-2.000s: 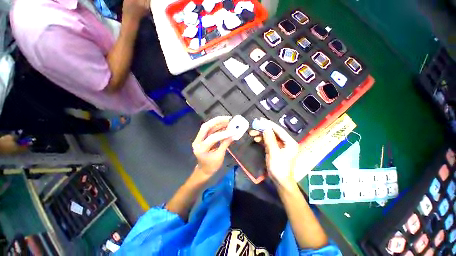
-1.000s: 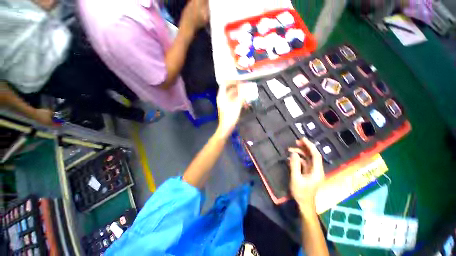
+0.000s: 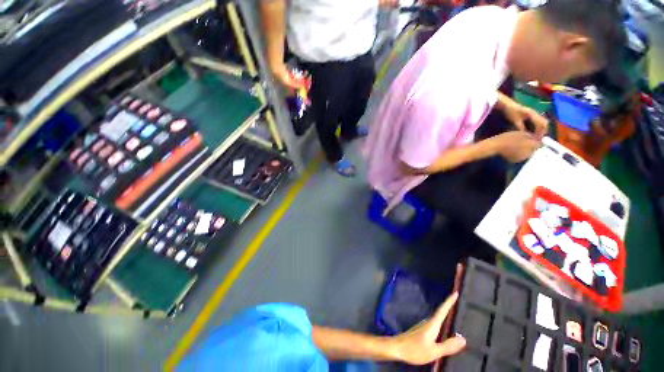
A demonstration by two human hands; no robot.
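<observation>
The dark foam parts tray (image 3: 517, 338) lies at the lower right, cut off by the picture's edge. Its left pockets are empty. White slips (image 3: 546, 312) and watch units with pink or silver rims (image 3: 601, 336) sit in pockets further right. My left hand (image 3: 429, 344) is at the tray's left edge, thumb on top and a finger along the side, gripping it. Its other fingers are hidden. My right hand is out of the picture.
A red bin (image 3: 531, 243) of white and dark pieces stands on a white board (image 3: 502, 225) behind the tray. A seated person in pink (image 3: 429, 109) works beside it. Blue stool (image 3: 408, 218), standing person (image 3: 335, 29), and tray rack (image 3: 182, 290) at left.
The view has swung left, showing more rack and floor. My left hand has gone from the small white piece to the tray's left edge. My right hand has left the picture.
</observation>
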